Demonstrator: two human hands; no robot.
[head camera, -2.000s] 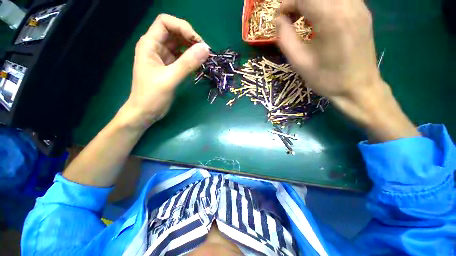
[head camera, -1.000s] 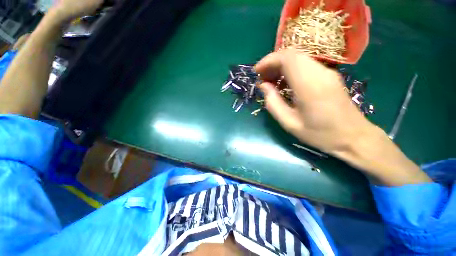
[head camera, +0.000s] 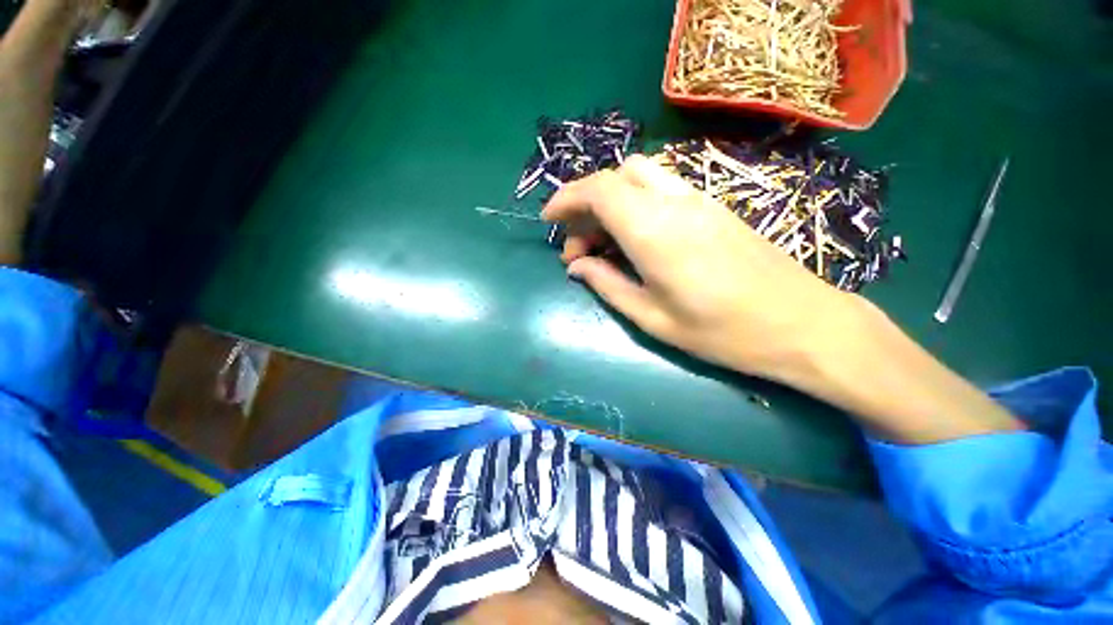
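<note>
My right hand (head camera: 690, 263) is low over the green mat, fingers curled, at the near side of a pile of short black slivers (head camera: 586, 144). A thin pale strip (head camera: 507, 214) reaches left from its index fingertip; I cannot tell whether it is held. A larger pile of pale-gold slivers mixed with black ones (head camera: 793, 208) lies beyond and right of the hand, partly hidden by it. My left hand (head camera: 88, 7) is at the top left, mostly cut off by the edge; its fingers are not clear.
A red bin (head camera: 881, 73) of pale-gold slivers stands at the far side. Tweezers (head camera: 973, 244) lie at the right. A long black rack (head camera: 159, 159) runs along the left. A brown box (head camera: 195, 391) is below the mat's near edge. A tiny sliver (head camera: 759, 401) lies near that edge.
My right hand has moved left and nearer, off the gold pile, uncovering more of it. My left hand, earlier at the black pile, is now at the far top-left edge.
</note>
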